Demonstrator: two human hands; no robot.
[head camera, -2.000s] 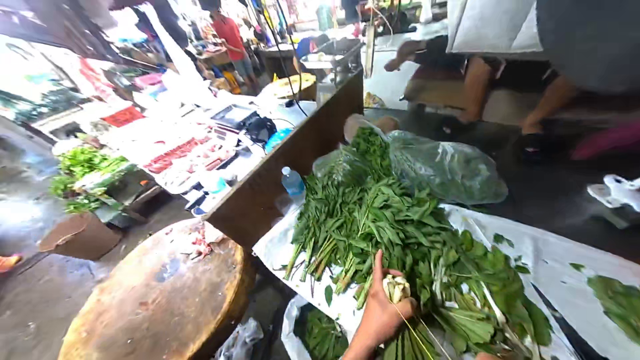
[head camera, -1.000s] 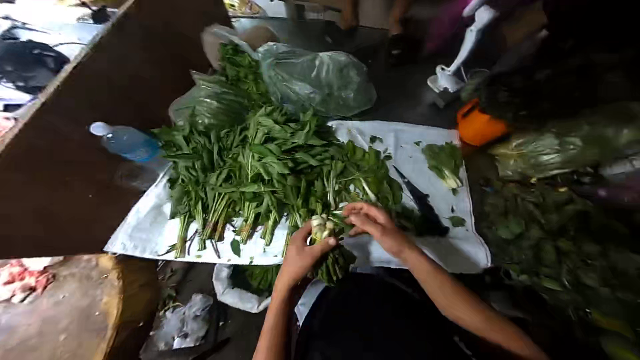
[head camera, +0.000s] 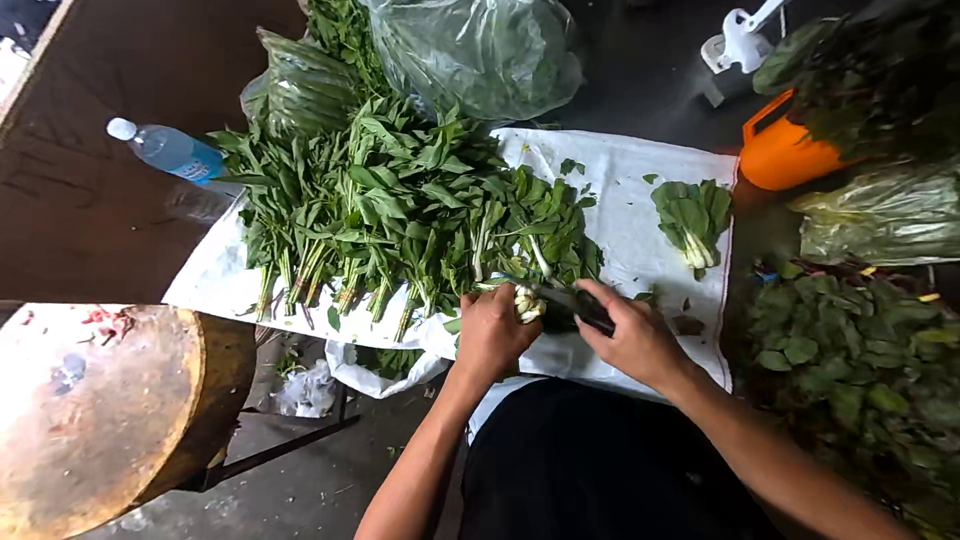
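Note:
My left hand (head camera: 495, 330) is closed around a bundle of leafy greens, its pale cut stem ends (head camera: 528, 304) showing beside the thumb. My right hand (head camera: 630, 326) grips the dark handle of a knife (head camera: 574, 301), whose blade points left and lies close to those stem ends. Just beyond the hands, several bunches of long-leaved greens (head camera: 405, 180) lie in a row on a white woven sheet (head camera: 630, 187), stems toward me. A small bunch of pale-stemmed greens (head camera: 691, 221) rests apart near the sheet's right edge.
A water bottle (head camera: 169, 152) lies by a brown board (head camera: 97, 217) at left. A round wooden chopping block (head camera: 97, 420) stands lower left. Plastic bags of greens (head camera: 472, 60) are behind the bunches. At right are an orange container (head camera: 787, 154), a clear bag (head camera: 885, 217) and more leafy greens (head camera: 832, 352).
The view has swung down and right since the first frame. My right hand, empty at the bundle one second ago, now holds the knife, which lay on the sheet to the right.

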